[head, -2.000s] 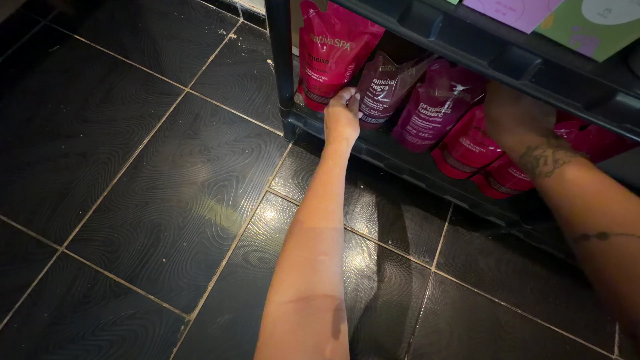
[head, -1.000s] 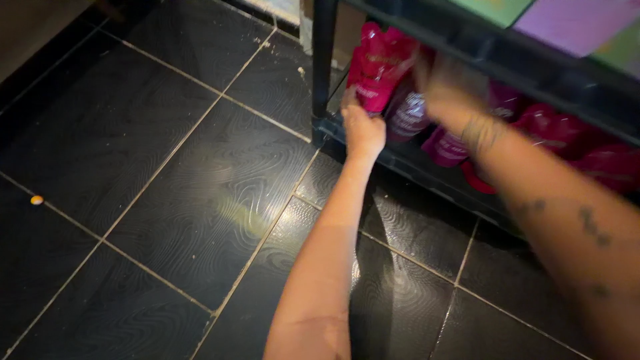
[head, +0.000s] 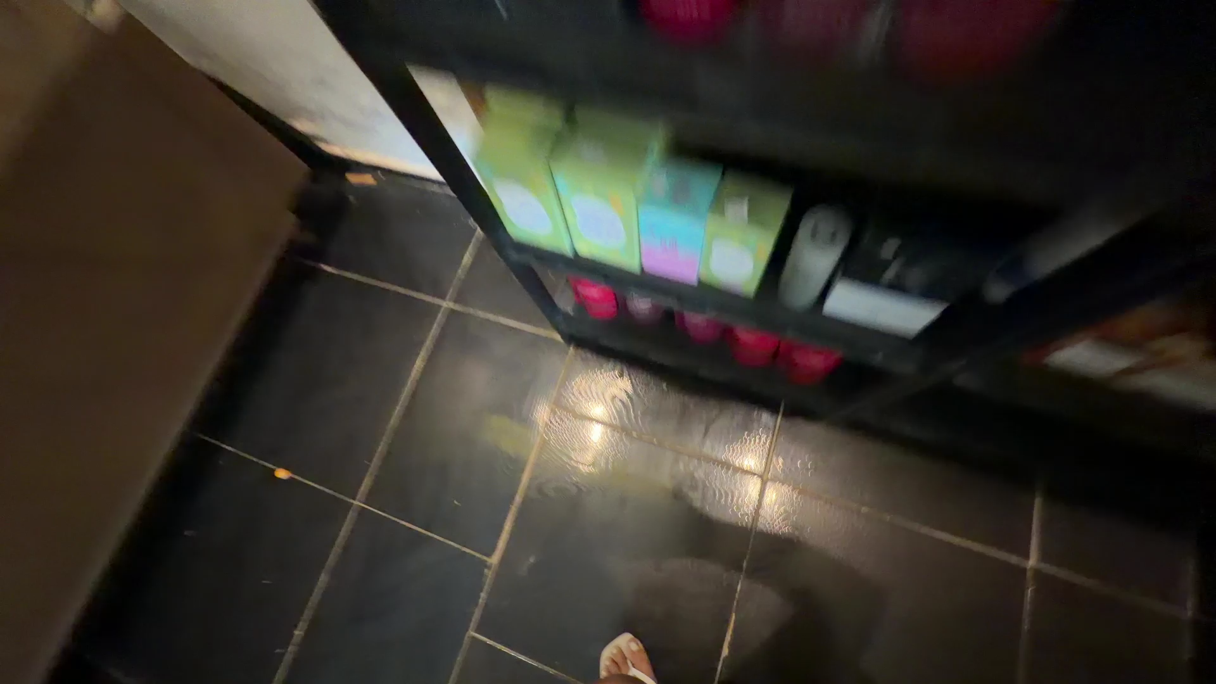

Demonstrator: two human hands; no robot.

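Neither of my hands is in the picture now. Several pink and purple pouches, among them a pink pouch [head: 596, 297] at the left end, stand in a row on the bottom shelf of a black shelving unit [head: 560, 318]. On the shelf above are green boxes [head: 598, 214], a teal and lilac box [head: 676, 223], a pale bottle or tube [head: 815, 256] and a dark box with a white lower band [head: 883, 304]. The view is blurred. More pink packs [head: 692, 17] show at the top edge.
Dark floor tiles [head: 418, 475] with pale joints spread before the shelves. A small orange thing [head: 282, 473] lies on the floor at the left. A brown panel [head: 142, 285] stands along the left side. A foot in a sandal [head: 627, 657] shows at the bottom edge.
Both hands, at the bottom-shelf pouches in the earlier frames, have gone out of view. The view has moved back and up, now showing more shelves.
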